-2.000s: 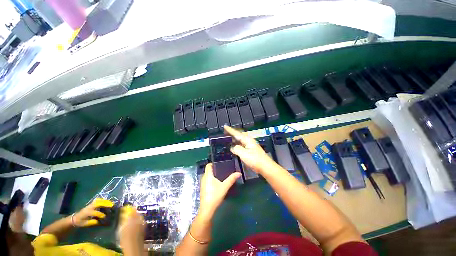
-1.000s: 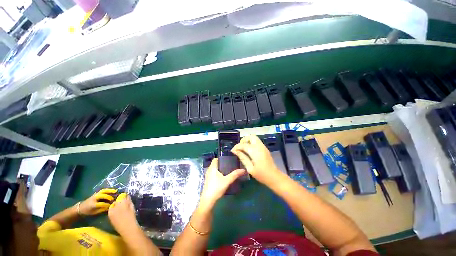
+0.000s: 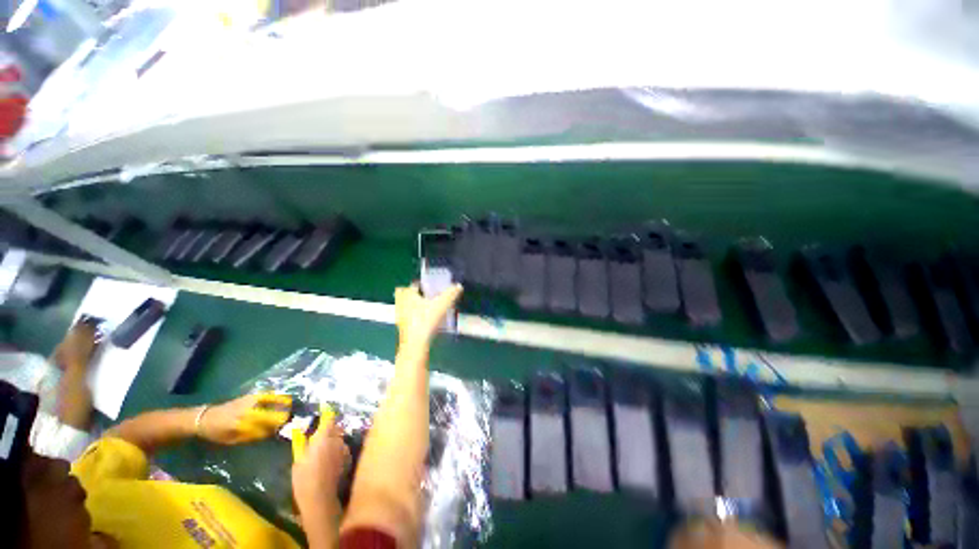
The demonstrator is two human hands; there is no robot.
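My left hand (image 3: 426, 309) reaches over the pale rail and grips the lower end of a dark device unit (image 3: 437, 277) at the left end of a row of units (image 3: 564, 281) on the green belt. The frame is blurred there. My right hand (image 3: 728, 533) shows only as a blurred part at the bottom edge, by the lower ends of the near units; its fingers and any hold are hidden. More dark units (image 3: 590, 434) stand side by side on the near bench.
A neighbour in yellow (image 3: 177, 509) works with yellow-tipped fingers at the left, beside a shiny clear tray (image 3: 467, 450). The pale rail (image 3: 612, 349) crosses the view. Blue film pieces (image 3: 843, 461) lie on cardboard (image 3: 891, 421) at right. A white shelf (image 3: 644, 107) hangs above.
My left hand has moved forward and left to the belt with a unit. My right hand has left the held unit and dropped to the bottom edge. The view has shifted.
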